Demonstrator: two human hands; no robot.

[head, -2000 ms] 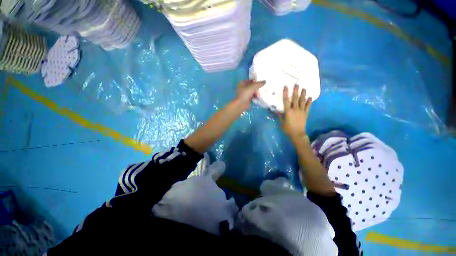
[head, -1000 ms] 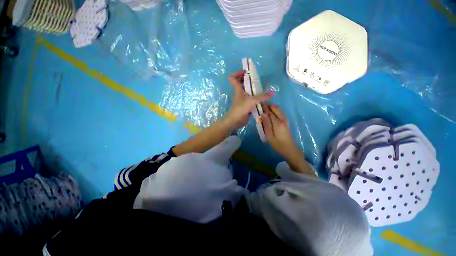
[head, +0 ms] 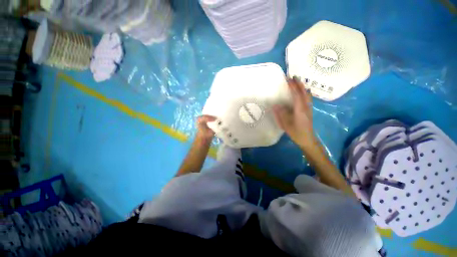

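A cream hexagonal cover (head: 245, 95) is held over the lap, its smooth face with oval logo and dark icons turned up. My left hand (head: 206, 128) grips its lower left edge. My right hand (head: 295, 111) is at its right side, blurred, fingers extended; whether it touches the cover is unclear. Whether a plate lies under the cover is hidden. Another cream cover (head: 346, 55) lies logo up at the upper right, just beyond my right hand.
A loose pile of perforated plates (head: 416, 175) lies at the right. A tall lavender stack (head: 250, 30) stands at the top. A beige ribbed stack (head: 70, 50) and a single dotted plate (head: 106, 57) are at upper left. A blue crate (head: 42, 193) is at lower left.
The piece seen edge-on in my hands a second ago now shows its logo face. My right hand has moved up and right, to the cover's right side.
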